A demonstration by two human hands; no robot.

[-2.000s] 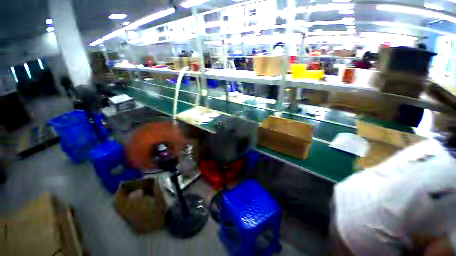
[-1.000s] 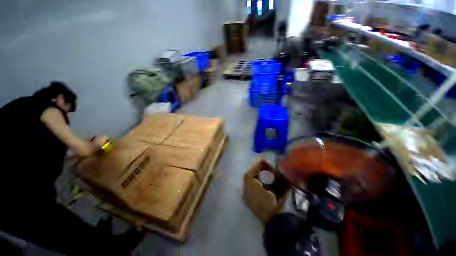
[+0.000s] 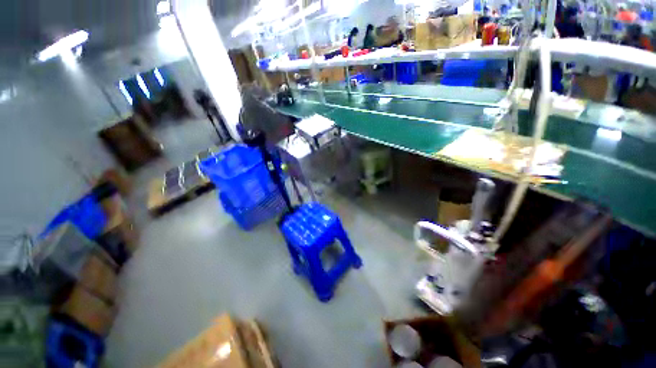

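Observation:
Neither of my hands is in the picture. Nearest in front of me, a blue plastic stool (image 3: pixel 314 233) stands upright on the grey floor. Stacked blue crates (image 3: pixel 247 185) stand behind it. An open brown carton (image 3: pixel 431 345) with round pale items inside is cut off by the bottom edge. A white machine with a looped handle (image 3: pixel 453 262) stands beside the carton, under the bench edge. A pedestal fan (image 3: pixel 547 280) with an orange-red part is blurred at the right.
A long green-topped bench (image 3: pixel 403 121) runs from the far pillar to the right edge, with a cardboard sheet (image 3: pixel 496 154) on it. Brown cartons (image 3: pixel 208 352) are at the bottom. A pallet (image 3: pixel 180 180) lies on the floor farther back. Boxes (image 3: pixel 90 280) line the left.
The view has swung right and forward from the carton pallet. The person in black has left the picture, the carton pile is mostly out at the bottom, and the stool looks nearer.

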